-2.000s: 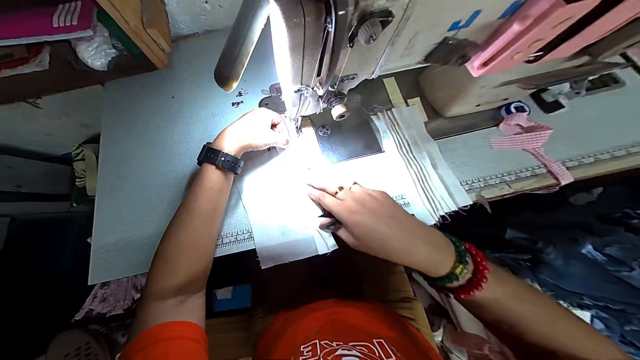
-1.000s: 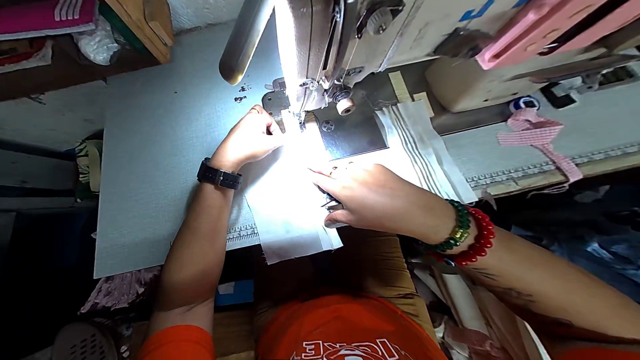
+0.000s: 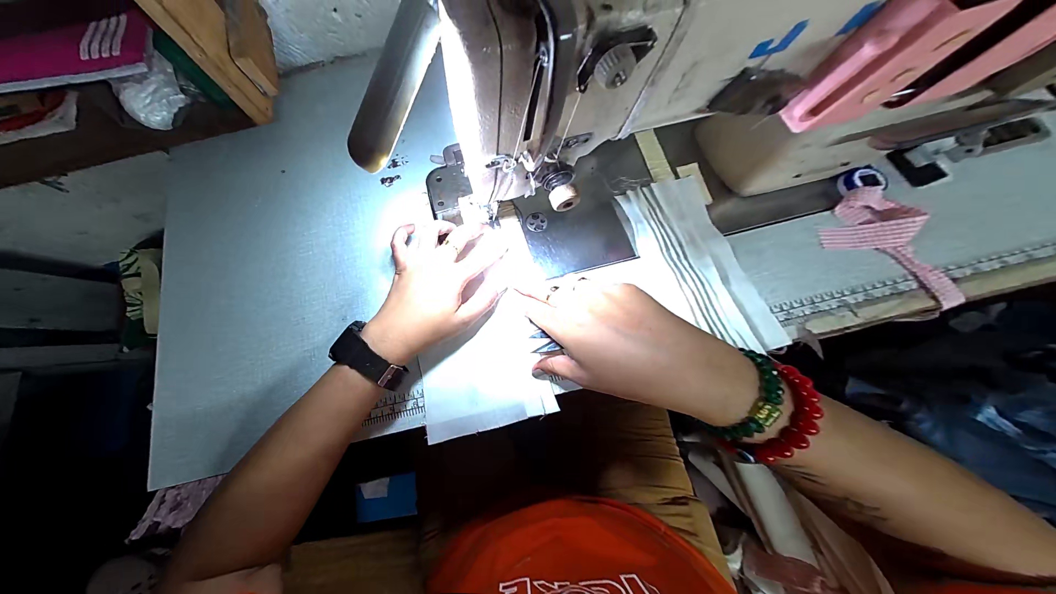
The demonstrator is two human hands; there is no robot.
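White fabric (image 3: 478, 388) lies under the needle area of a sewing machine (image 3: 528, 99), brightly lit. My left hand (image 3: 441, 285), wearing a black watch, rests on the fabric's left side just in front of the presser foot, fingers spread. My right hand (image 3: 606, 334), with green and red bead bracelets, lies on the fabric to the right. A small metal tool with pointed blades, perhaps thread snips (image 3: 542, 342), shows between its thumb and index finger. Striped white fabric (image 3: 701, 264) lies to the right of the metal bed plate (image 3: 586, 231).
A pink holder (image 3: 874, 62) is at the machine's upper right. A pink checked strip (image 3: 887, 223) lies on the table's right part, by a measuring tape (image 3: 850, 301) along the edge. A wooden shelf (image 3: 223, 66) stands at upper left.
My left hand has opened from a pinch near the needle and now lies spread on the fabric, nearer my right hand. My right hand stays at about the same place.
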